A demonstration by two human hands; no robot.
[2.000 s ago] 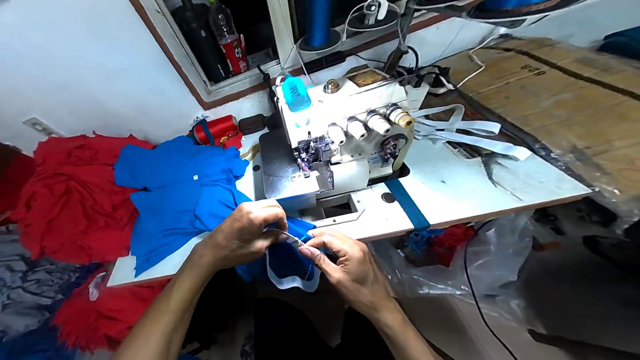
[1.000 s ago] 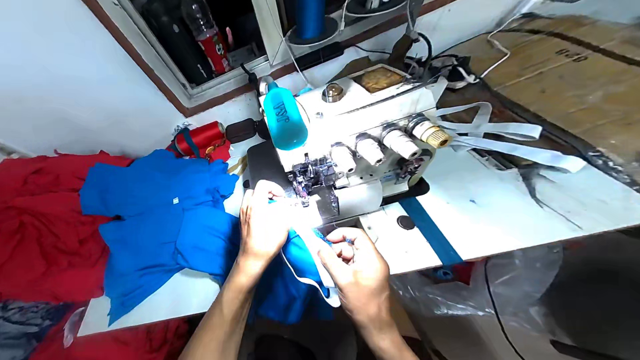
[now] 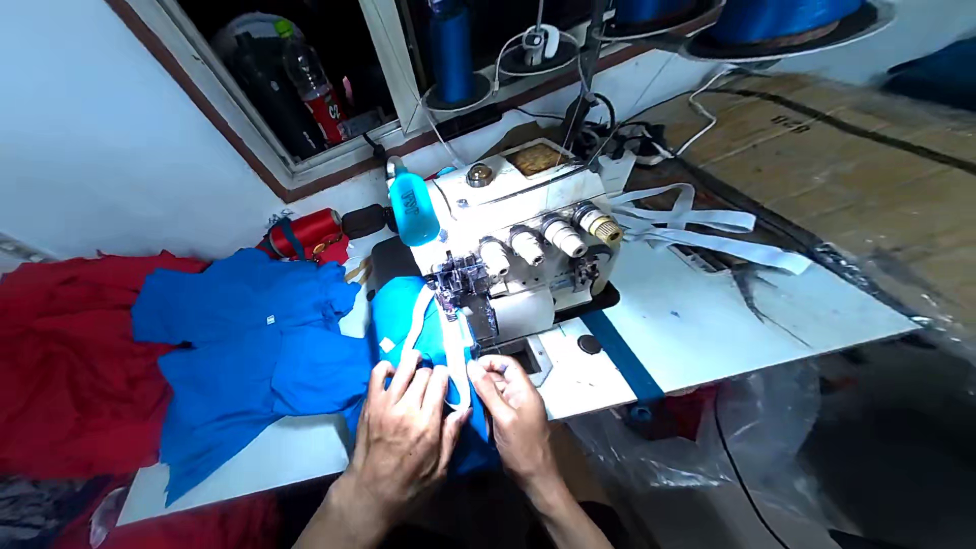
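Observation:
A white overlock sewing machine (image 3: 526, 206) stands on the table, its lamp bright over the needle area. Blue fabric (image 3: 400, 313) lies under and left of the presser foot, with a white elastic band (image 3: 454, 351) running from the foot toward me and looping back. My left hand (image 3: 404, 431) lies on the fabric and band, fingers spread and bent, thumb near the loop. To the right of the band, my right hand (image 3: 512, 415) pinches the edge of the blue fabric between thumb and fingers. The fabric below is partly hidden by both hands.
Blue garment pieces (image 3: 259, 335) and red fabric (image 3: 76, 366) lie at the left. Behind them is a red thread cone (image 3: 305, 232). White elastic strips (image 3: 724, 236) lie right of the machine. Blue thread cones (image 3: 451, 53) stand above it; cardboard (image 3: 839, 152) lies at the right.
The fabric and band, earlier held up in both hands before the machine, now lie at the presser foot. My left hand has come down flat on them. The view has shifted.

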